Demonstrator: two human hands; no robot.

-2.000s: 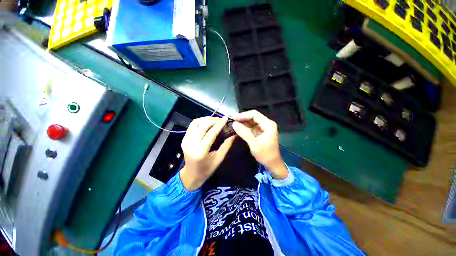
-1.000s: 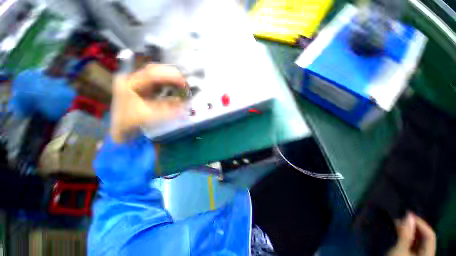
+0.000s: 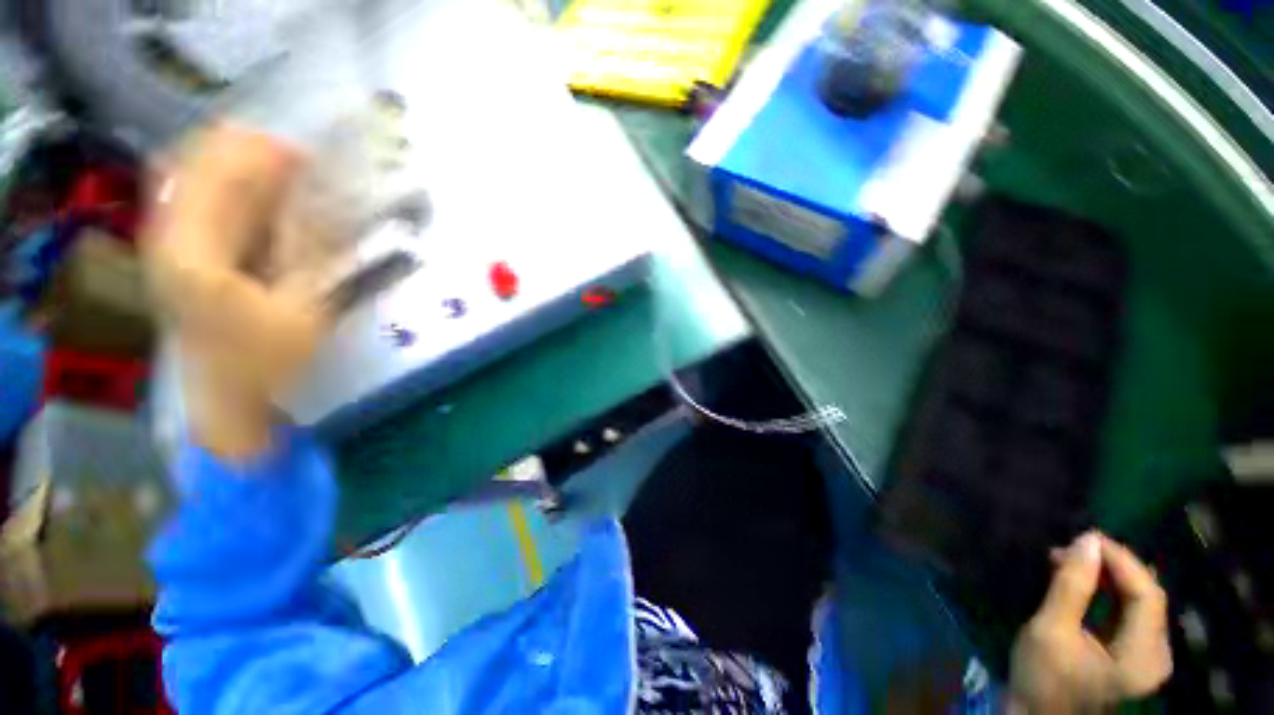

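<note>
My left hand (image 3: 231, 279) is raised over the left part of the pale grey machine (image 3: 517, 154). It is strongly blurred, and I cannot tell whether it holds anything. A dark elongated block (image 3: 375, 279) shows on the machine top just right of that hand. My right hand (image 3: 1097, 636) is at the lower right, by the near end of the black pocket tray (image 3: 1020, 377). Its thumb and a finger are close together; whether something small is between them cannot be seen.
A blue-and-white box (image 3: 852, 154) with a dark-based canister (image 3: 866, 70) stands behind. A yellow tray (image 3: 664, 49) lies behind the machine. A pale thin tube (image 3: 755, 419) loops before the bench edge. A second dark tray (image 3: 1229, 601) is partly visible at right.
My hands were together over a small part; they are now far apart, the left over the machine, the right by the tray. The view has turned left, and red bins came into view.
</note>
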